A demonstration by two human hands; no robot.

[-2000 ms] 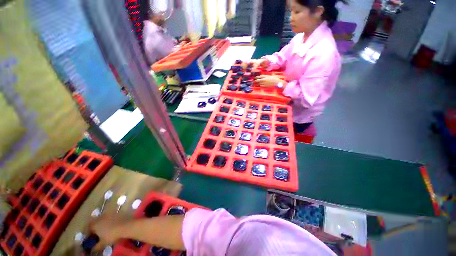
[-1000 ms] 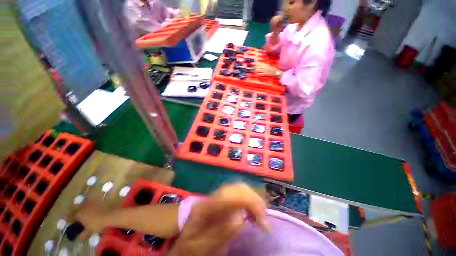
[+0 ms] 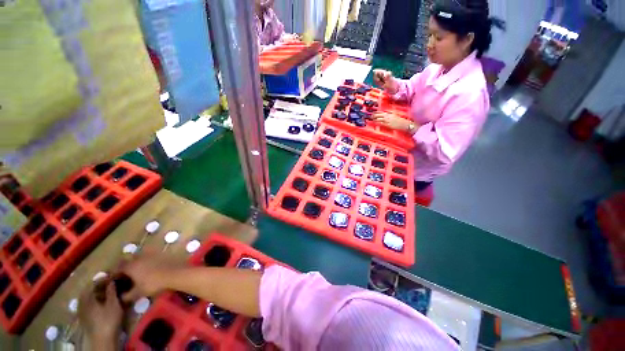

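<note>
My right hand (image 3: 140, 276), blurred, reaches left from a pink sleeve and is closed on a small dark watch unit (image 3: 124, 284). My left hand (image 3: 101, 312) comes up from the bottom edge beside it, close to the unit; its grip is unclear. Both are over a tan board (image 3: 181, 214) with white charging pucks (image 3: 171, 237) on thin cables. Under my right forearm a red tray (image 3: 221, 241) holds dark watch heads (image 3: 221, 315); some pockets look black, and the arm hides part of it.
A large red tray of watches (image 3: 274, 209) lies across the metal post (image 3: 248, 130). Another red tray (image 3: 140, 179) is at the left, below a hanging yellow sheet (image 3: 75, 89). A coworker in pink (image 3: 452, 113) handles dark units at a farther tray. Another person's pink sleeve shows behind.
My left hand, blurred over my right sleeve a second ago, is now down beside my right hand. My right hand stays over the chargers. The view has shifted, and the coworker's raised hand is lower.
</note>
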